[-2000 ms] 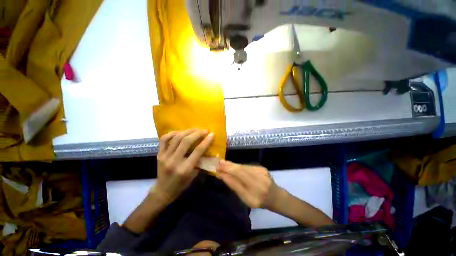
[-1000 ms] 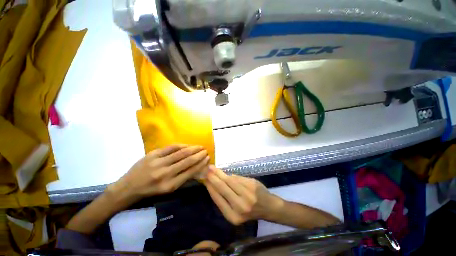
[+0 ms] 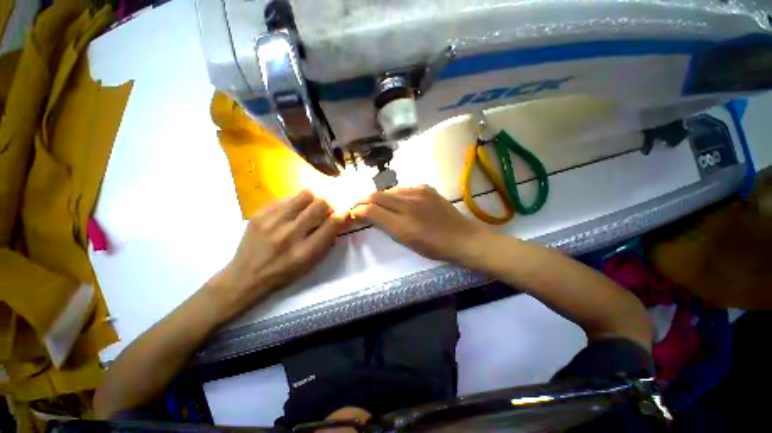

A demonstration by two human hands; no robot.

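Note:
A mustard-yellow garment piece (image 3: 254, 165) lies on the white table, its near end under the fingers beside the needle area. My left hand (image 3: 283, 237) presses and pinches its edge from the left. My right hand (image 3: 415, 221) pinches the edge from the right, just in front of the presser foot. The fingertips almost meet in bright lamp light, which washes out the fabric edge. The white sewing machine head (image 3: 508, 63), with a blue stripe and "JACK" lettering, stands above and beyond the hands. Whether the needle is in the fabric cannot be told.
Scissors (image 3: 506, 179) with yellow and green loops lie right of the needle. A stack of mustard pieces (image 3: 51, 186) lies at the left, with a pink strip (image 3: 97, 234) beside it. The grey ribbed table edge (image 3: 339, 306) runs below my forearms. A blue bin (image 3: 707, 359) holds pink pieces at lower right.
Both hands have moved forward from the table's front edge to the needle area, carrying the yellow piece's near end with them. The view has shifted, showing more of the machine head.

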